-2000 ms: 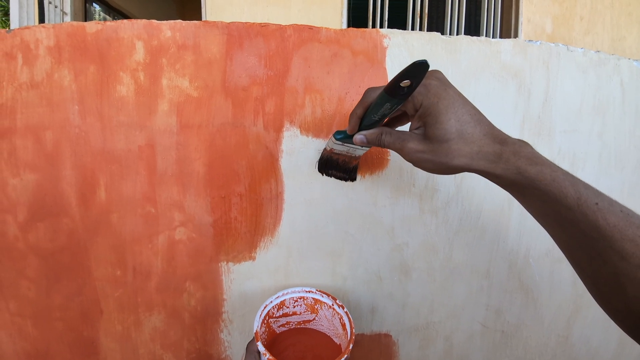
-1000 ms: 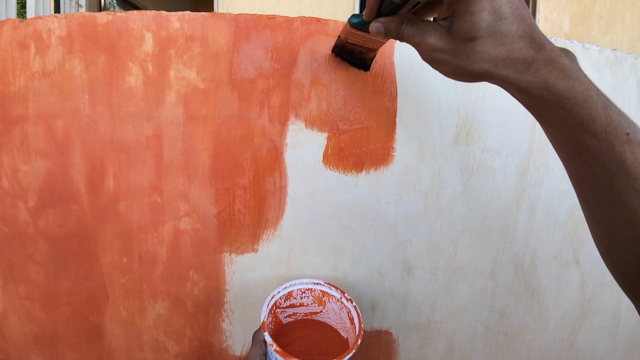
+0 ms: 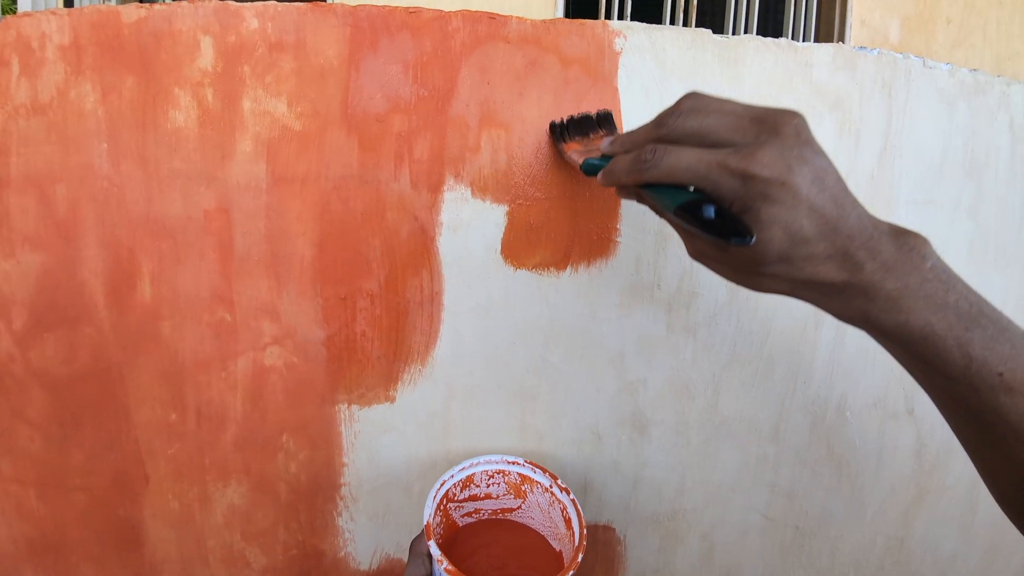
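Observation:
My right hand (image 3: 744,184) grips the dark green and black handle of a paintbrush (image 3: 586,140). Its dark bristles point up and rest against the orange-painted part of a wall (image 3: 200,280), close to the edge of the paint. Bare off-white wall lies right of and below that patch. At the bottom middle, my left hand (image 3: 418,555), mostly out of the frame, holds a white plastic paint tub (image 3: 504,512) by its left side. Orange paint lies in the tub, and its inner wall is smeared with it.
The wall's curved top edge (image 3: 720,36) runs across the upper view. Behind it stand a barred window (image 3: 768,18) and a pale yellow house wall (image 3: 936,32). A small orange patch (image 3: 602,550) shows on the wall right of the tub.
Two seconds ago the brush hung bristles down near the lower paint edge; it then rose to the wall's top and now sits lower, bristles up. The orange patch beneath it has grown downward.

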